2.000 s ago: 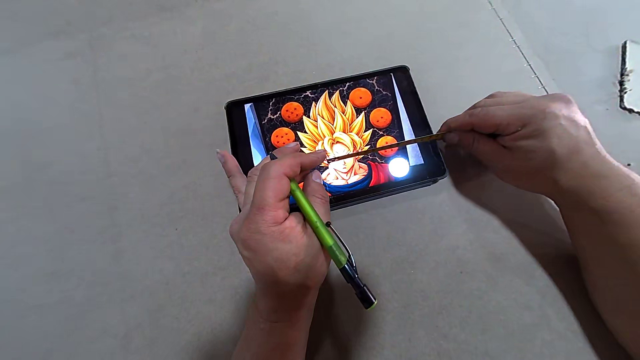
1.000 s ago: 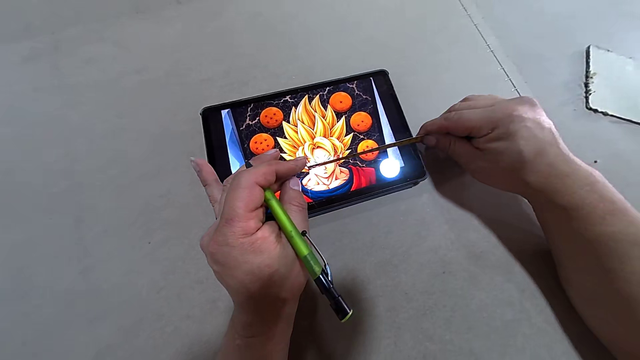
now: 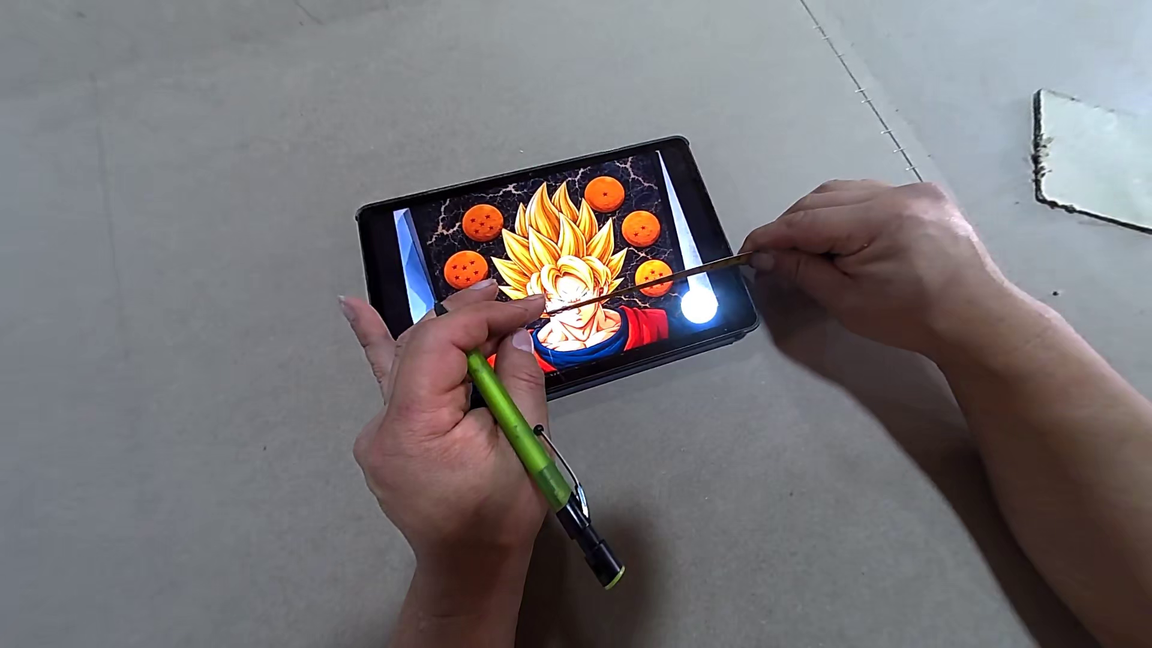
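My left hand (image 3: 468, 432) holds a green mechanical pencil (image 3: 517, 418) with a black end and metal clip, angled down to the right. Over the screen of a tablet (image 3: 414, 193) in a dark case, a thin strip (image 3: 648, 284), perhaps a small ruler or tape, stretches between both hands. Its left end meets the index fingertip of my left hand; my right hand (image 3: 864, 256) pinches the other end near the tablet's right edge. On the screen is a drawn figure with spiky yellow hair among orange balls. The pencil's tip is hidden.
The tablet lies on a wide grey surface (image 3: 225, 387). A dotted seam or marked line (image 3: 859, 90) crosses it at the upper right. Near the right edge lies a pale flat piece (image 3: 1093, 157) with a rough dark border.
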